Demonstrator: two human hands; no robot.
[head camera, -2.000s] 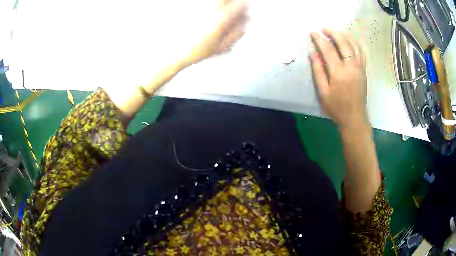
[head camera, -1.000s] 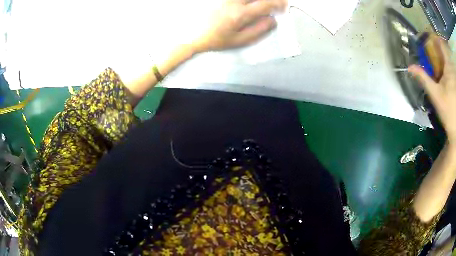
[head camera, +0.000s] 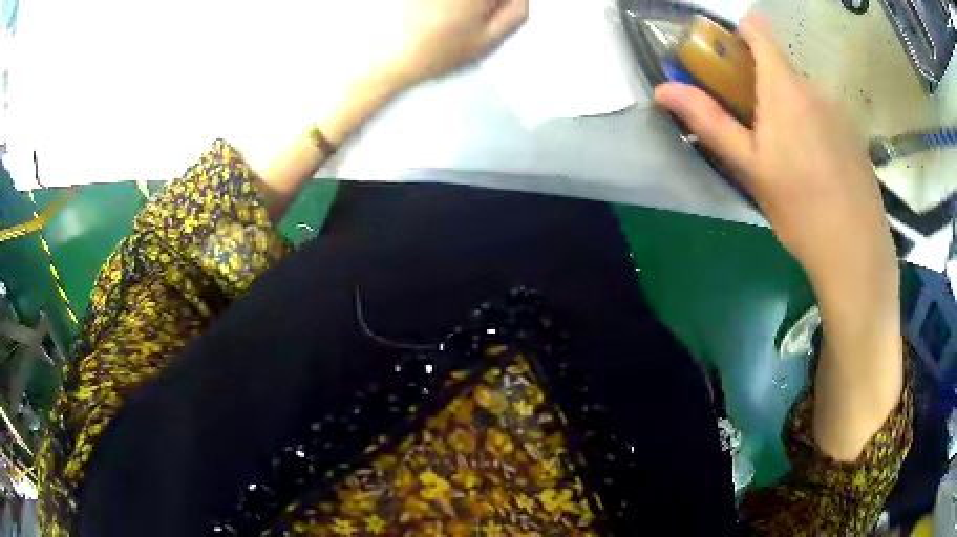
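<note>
My right hand (head camera: 792, 147) grips the wooden handle of the steam iron (head camera: 672, 37), whose pointed front faces up and left. The iron stands on or just over the white-covered table, right of centre. White fabric (head camera: 588, 63) lies to the left of the iron; its edges are mostly lost in the glare, and a thin dark curved line shows near the iron's side. My left hand (head camera: 456, 31) is at the top centre over the white fabric, slightly blurred, with its fingers curled; whether it pinches cloth cannot be seen.
The ridged metal iron rest (head camera: 923, 42) is at the upper right, with part of a black scissor loop (head camera: 855, 5) beside it. A grey hose fitting (head camera: 913, 145) lies behind my right wrist. The table's near edge (head camera: 472, 187) runs in front of my black apron.
My right hand has brought the iron from the far right onto the middle right of the table. My left hand has drawn back slightly to the left, and its fingers are more curled.
</note>
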